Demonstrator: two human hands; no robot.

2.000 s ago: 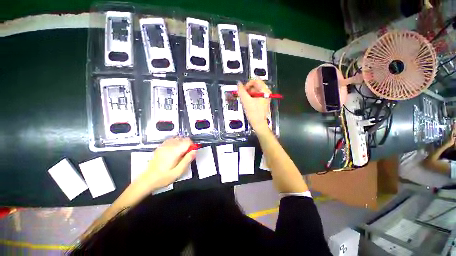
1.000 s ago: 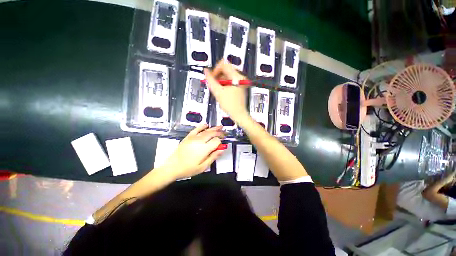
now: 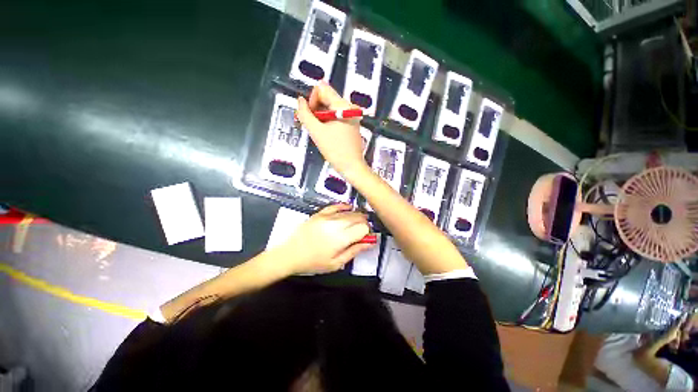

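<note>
A clear blister tray [image 3: 252,188] holds white phone backs in two rows, each with a dark oval at its near end. My right hand [image 3: 334,138] holds a red marker pen [image 3: 337,115] over the near row's leftmost phone back [image 3: 285,142]. Whether the tip touches the phone is hidden by the fingers. My right forearm covers part of the near row. My left hand [image 3: 331,237] rests at the tray's near edge and grips a small red pen cap [image 3: 369,239].
Two white rectangular pieces [image 3: 223,224] lie left of my left hand; several more lie partly under it. A pink fan [image 3: 660,212], a smartphone [image 3: 563,208] on its base and a power strip [image 3: 568,295] with tangled cables stand right. A person's arm [image 3: 664,344] shows lower right.
The view has turned and shifted, so the tray appears farther right and tilted. My right hand with the marker has moved left along the near row to its leftmost phone back. My left hand still grips the cap.
</note>
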